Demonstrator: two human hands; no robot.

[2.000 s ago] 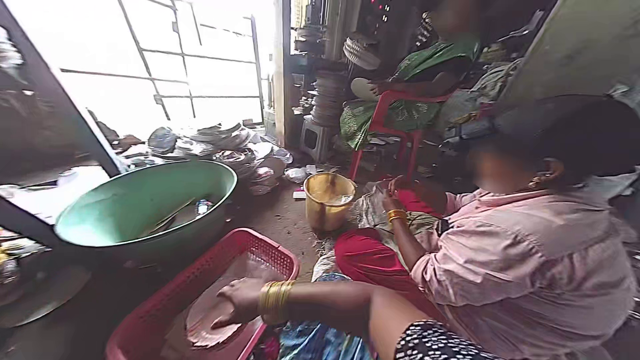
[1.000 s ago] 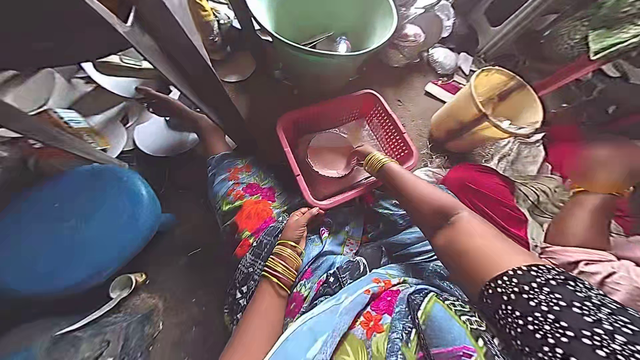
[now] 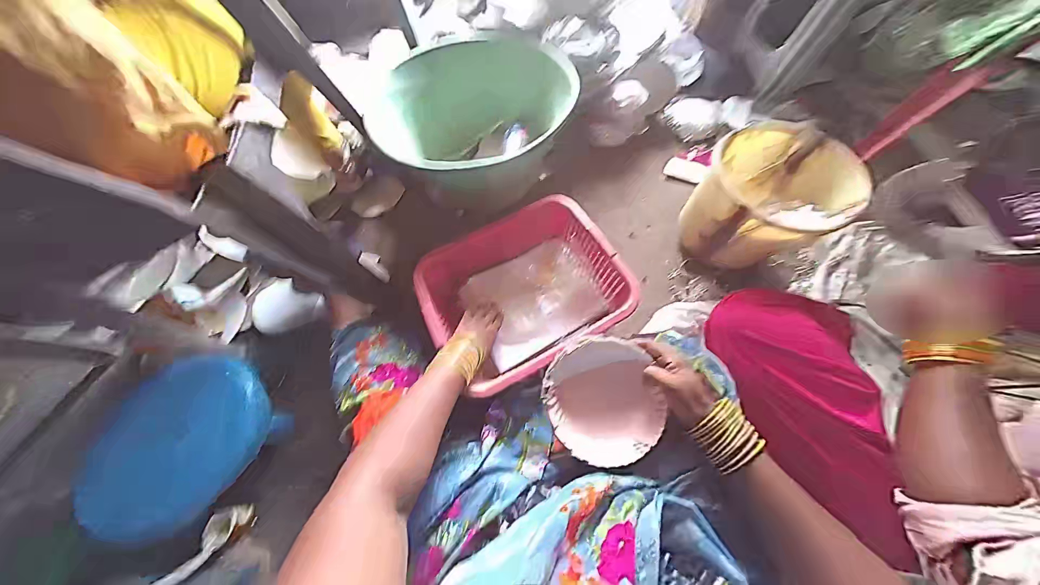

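My right hand (image 3: pixel 682 382) holds a round, shallow pale pink dish with a ragged rim (image 3: pixel 605 402) by its right edge, over my lap. The dish is just outside the near right corner of a pink plastic basket (image 3: pixel 526 380). My left hand (image 3: pixel 479 325) reaches into the basket's near left part, its fingers at the pale, flat stuff inside (image 3: pixel 540 292). Blur hides whether those fingers grip anything. Bangles circle both wrists.
Beyond the basket stands a green tub (image 3: pixel 475 164); to its right is a stained yellow bucket (image 3: pixel 731 236). A blue oval plastic piece (image 3: pixel 175 451) lies at left, near a dark frame bar (image 3: pixel 284 227). A co-worker's bangled forearm (image 3: pixel 955 414) is close on the right.
The pale round dish, earlier in the basket under my right hand, is now out over my lap in that hand. My left hand has moved from my lap into the basket.
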